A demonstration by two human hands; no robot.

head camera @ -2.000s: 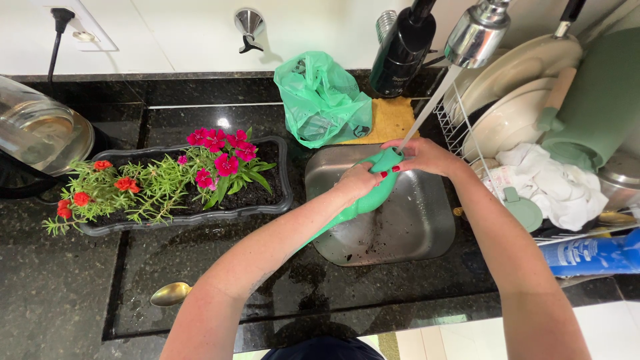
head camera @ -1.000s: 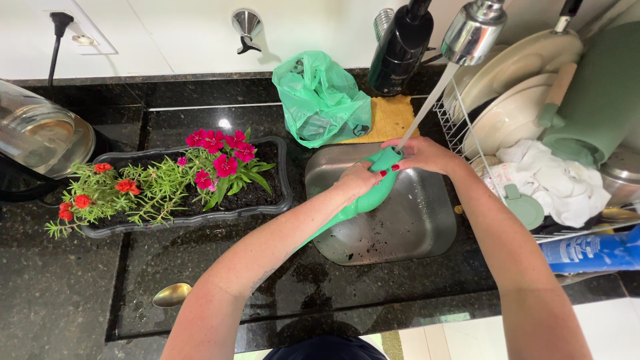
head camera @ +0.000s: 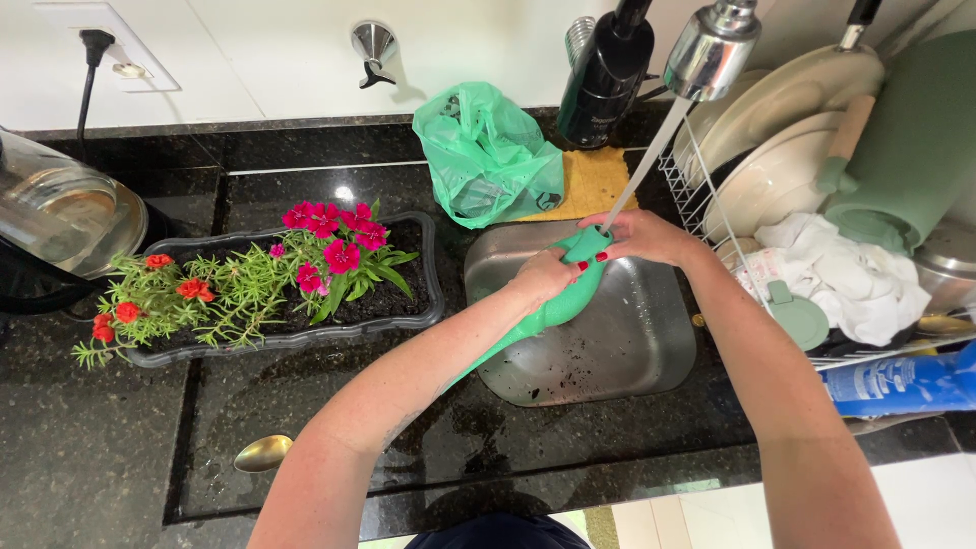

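Note:
Over the steel sink (head camera: 579,366), both hands hold a green plastic watering can (head camera: 568,301) tilted under the tap. My left hand (head camera: 545,278) grips its upper body, and my right hand (head camera: 637,238) has its fingers around the rim of the opening. Water from the chrome tap (head camera: 713,53) runs in a steady stream to that opening. The long tapering spout passes behind my left forearm. To the left stands a dark planter (head camera: 366,326) with red flowers (head camera: 194,289) and magenta flowers (head camera: 341,256) in soil. Dark crumbs of soil lie in the sink.
Behind the sink are a crumpled green plastic bag (head camera: 488,160), a yellow cloth (head camera: 591,183) and a black bottle (head camera: 606,84). A wire dish rack (head camera: 705,179) with plates stands at the right. A spoon (head camera: 263,453) lies at the front left, and a glass kettle (head camera: 72,206) at the far left.

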